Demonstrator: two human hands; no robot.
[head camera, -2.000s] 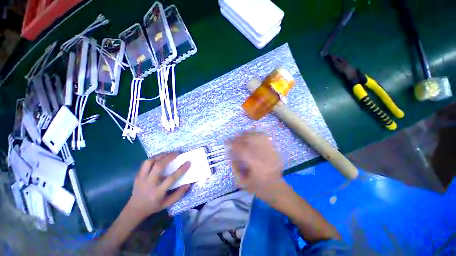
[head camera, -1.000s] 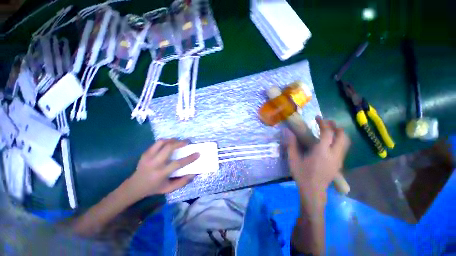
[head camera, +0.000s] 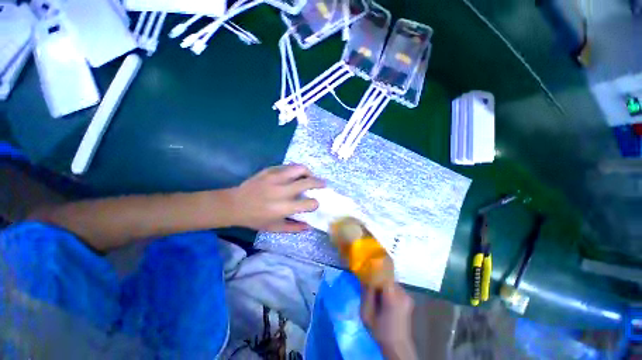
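A white power bank unit (head camera: 325, 204) lies on the silvery work mat (head camera: 415, 186). My left hand (head camera: 281, 200) lies over its left part, fingers spread across it, pressing or holding it. My right hand (head camera: 391, 309) is closed round the handle of the mallet. The mallet's amber-orange head (head camera: 366, 256) is at the unit's right end, blurred; whether it touches the unit I cannot tell. The unit's cables are hidden or lost in glare.
Open housings (head camera: 401, 58) with white cables lie beyond the mat. White covers (head camera: 63, 70) and a long white strip (head camera: 105, 116) lie at left. Stacked white slabs (head camera: 473, 128), pliers (head camera: 480, 271) and a small hammer (head camera: 516, 295) lie at right.
The view has turned and shifted. My right hand has taken hold of the mallet and brought its head from the mat's far right side to the unit. My left hand remains on the unit.
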